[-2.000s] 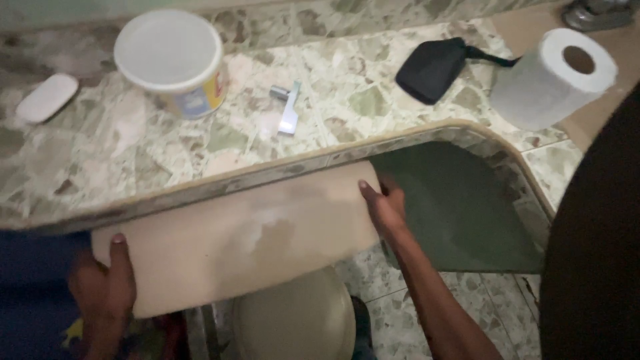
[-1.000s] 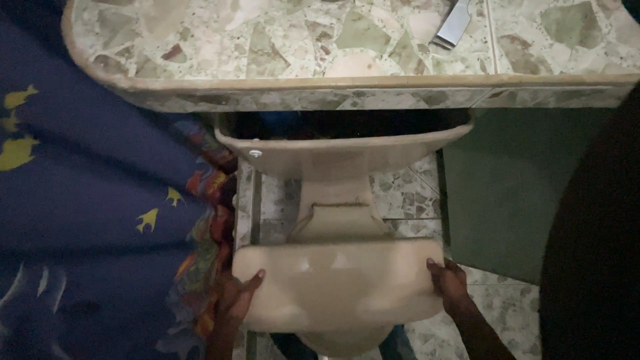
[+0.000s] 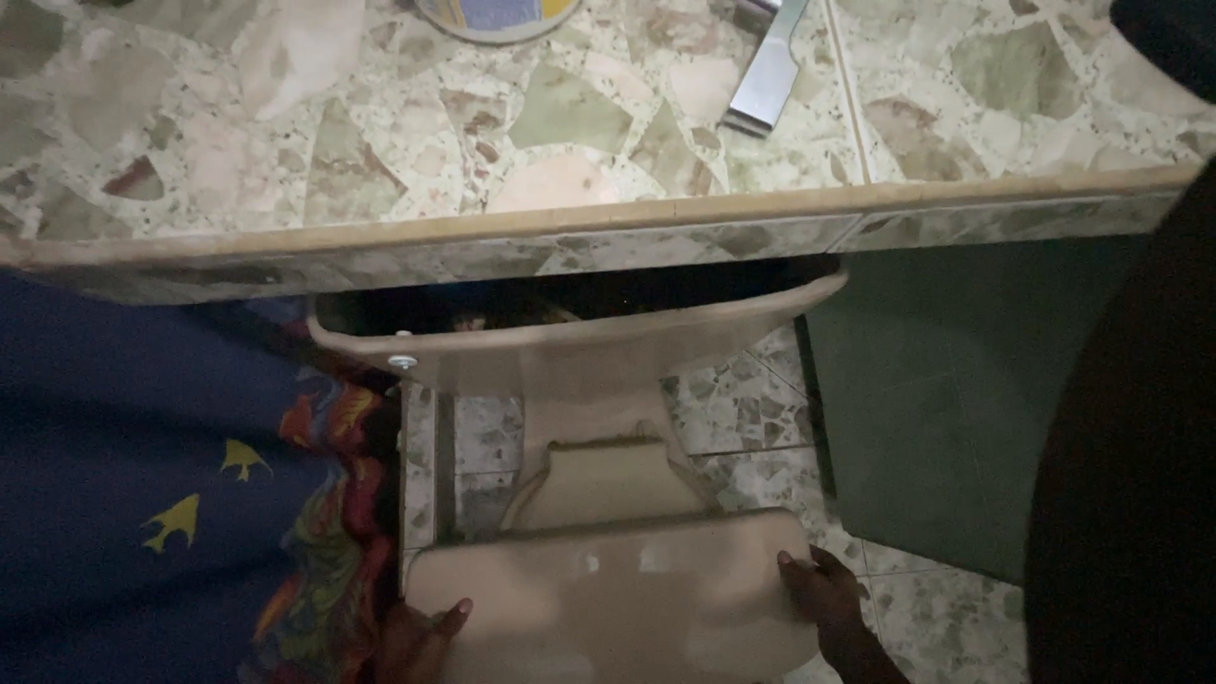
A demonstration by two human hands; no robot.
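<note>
A beige toilet tank lid (image 3: pixel 617 598) is held level at the bottom of the view, above the toilet bowl. My left hand (image 3: pixel 423 646) grips its left end with the thumb on top, and my right hand (image 3: pixel 826 598) grips its right end the same way. Beyond the lid, the toilet tank (image 3: pixel 589 351) stands uncovered under the counter's front edge, its inside dark. A round metal flush button or lever mount (image 3: pixel 403 362) shows on the tank's front left. The hinge end of the toilet seat cover (image 3: pixel 613 480) lies between tank and lid.
The stone-patterned counter (image 3: pixel 399 142) overhangs the tank and bears a metal faucet-like part (image 3: pixel 769 71), a plastic tub (image 3: pixel 499 19) and a black pouch (image 3: pixel 1168 43). A blue fish-patterned curtain (image 3: pixel 161 427) hangs at left. A dark green panel (image 3: pixel 931 408) stands at right.
Two seconds ago the lid was up at the counter's front edge. Both hands have brought it away from the counter, and the open tank has come into sight. The view has shifted down.
</note>
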